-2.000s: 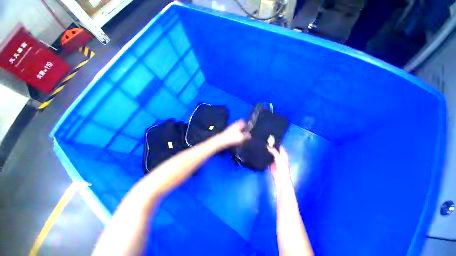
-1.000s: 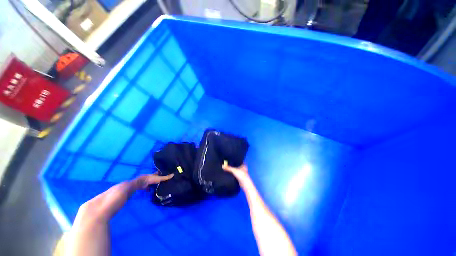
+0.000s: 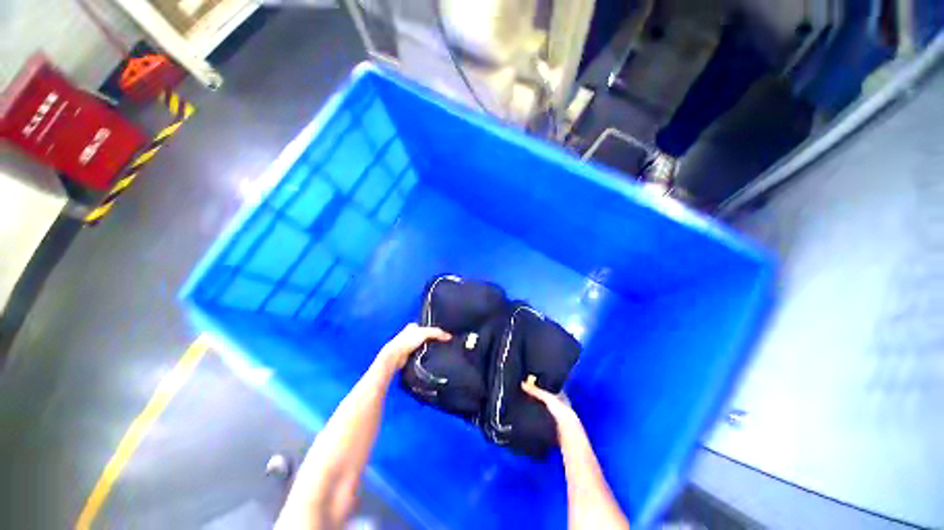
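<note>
Two bundles of black sewn pieces with thin white edge lines are side by side and touching, over the large blue plastic bin [image 3: 311, 155]. My left hand [image 3: 410, 344] holds the left bundle [image 3: 455, 373] at its left side, thumb on top near a small pale label. My right hand [image 3: 551, 400] holds the right bundle [image 3: 538, 357] at its right side, thumb near its small yellowish label. The fingers under both bundles are hidden.
A red box [image 3: 72, 124] stands at the upper left beside black-yellow floor tape. A yellow line [image 3: 150, 424] runs on the grey floor. A person's dark-clothed leg [image 3: 714, 93] shows beyond the bin. A pale grey surface [image 3: 849, 342] is at the right.
Both bundles have come up and towards me, held in my hands. The bin now looks smaller and farther below; the third separate bundle spot on its floor shows no bundle.
</note>
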